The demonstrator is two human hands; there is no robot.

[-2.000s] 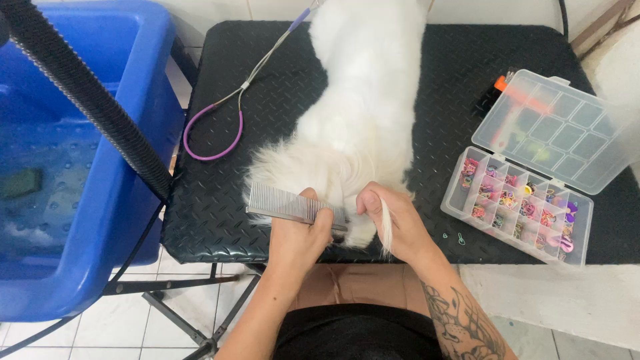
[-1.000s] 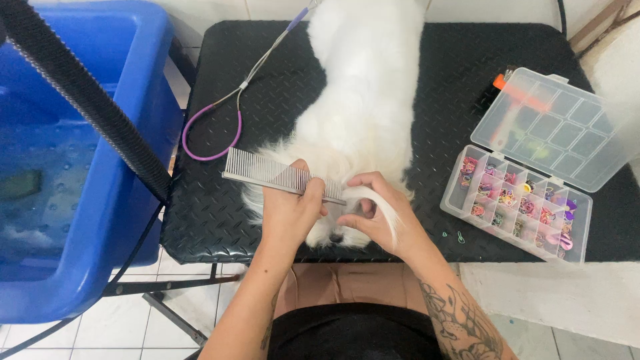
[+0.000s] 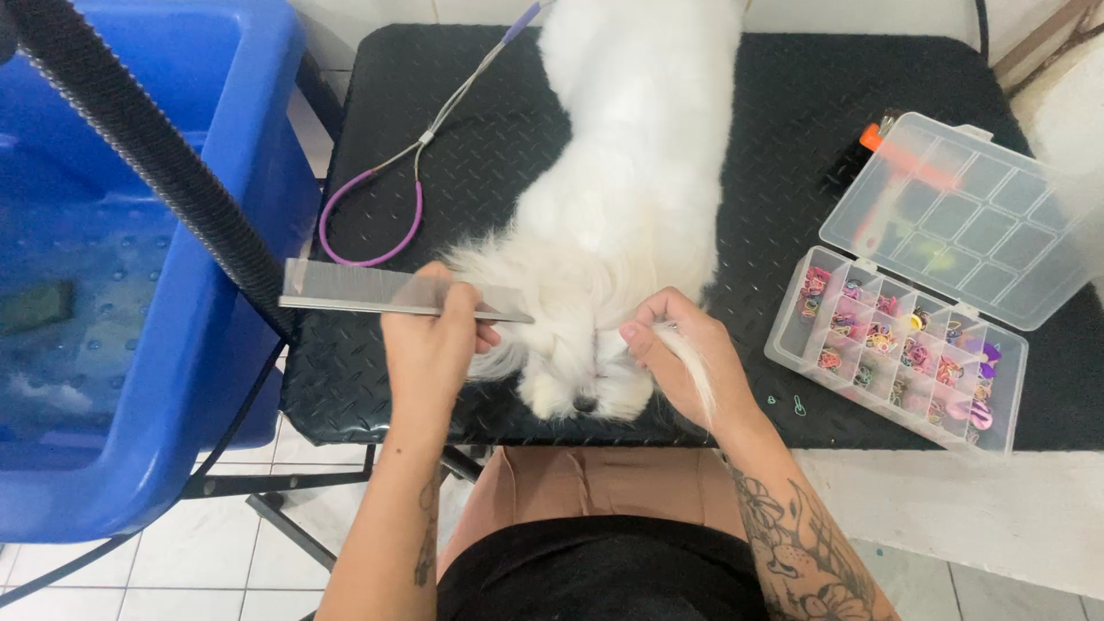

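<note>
A white long-haired dog (image 3: 638, 172) lies on a black textured grooming table, its nose toward me near the front edge. My left hand (image 3: 440, 323) grips a metal grooming comb (image 3: 362, 287), which points left with its teeth up; its thin end reaches the hair on the dog's head. On the other side of the head, my right hand (image 3: 681, 349) pinches a lock of long white hair (image 3: 693, 362) between thumb and fingers, and the lock's end hangs over the palm. A parting line shows in the hair between my hands. The dog's eyes are hidden by hair.
An open clear plastic organizer (image 3: 897, 345) of colorful small elastic bands and bows stands at right. Behind its lid lies an orange-handled tool (image 3: 873, 138). Small bands (image 3: 799, 405) lie beside it. At left are a purple grooming loop (image 3: 371, 259), a black post (image 3: 147, 147) and a blue tub (image 3: 250, 103) holding water.
My left hand and the comb have moved left, away from my right hand. The dog's nose shows between my hands. My right hand has moved slightly right with the lock of hair.
</note>
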